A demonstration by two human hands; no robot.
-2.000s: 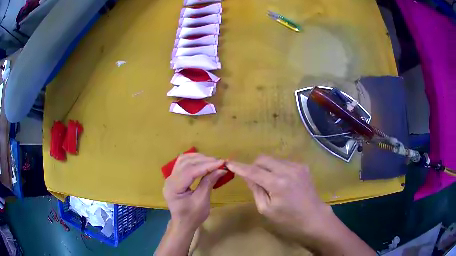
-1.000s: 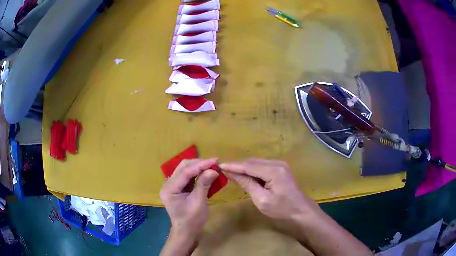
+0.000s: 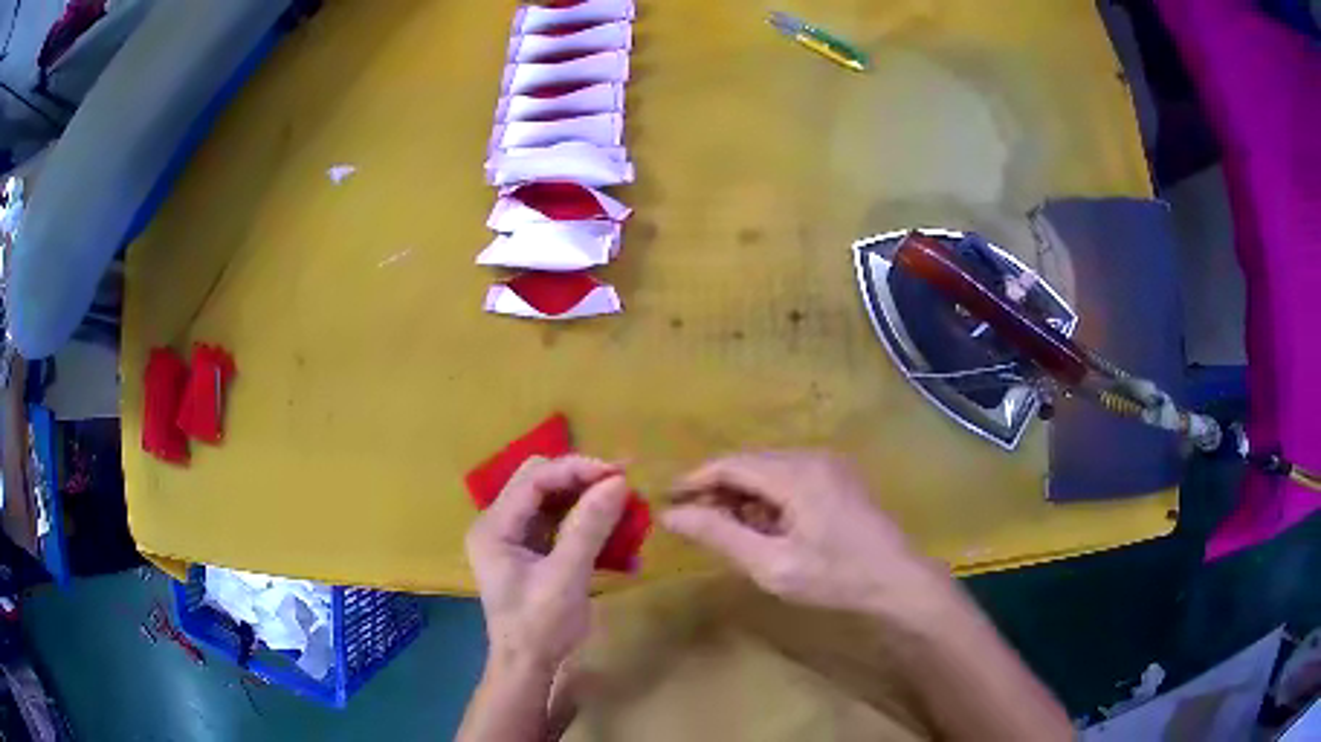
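My left hand [image 3: 543, 544] pinches a red fabric piece [image 3: 626, 534] between thumb and forefinger near the table's front edge. Another red piece [image 3: 522, 458] lies flat on the table, partly behind that hand. My right hand [image 3: 811, 529] is just to the right, blurred and apart from the fabric. Its fingers are closed around a thin, dark-tipped tool, perhaps an awl [image 3: 684, 496], mostly hidden in the hand. White-pink unturned pieces [image 3: 558, 160] form an overlapping row above, several gaping red, with one [image 3: 554, 296] separate at the near end.
A steam iron [image 3: 963, 334] lies at right, its hose crossing a dark pad [image 3: 1116, 348]. Snips [image 3: 819, 42] lie at the top. Small red pieces [image 3: 189, 399] lie at left. A grey padded arm [image 3: 131, 160] borders the left; a blue basket [image 3: 341, 638] stands below.
My right hand has drawn back to the right, away from the red piece it was touching. My left hand still holds that piece. The view has shifted slightly.
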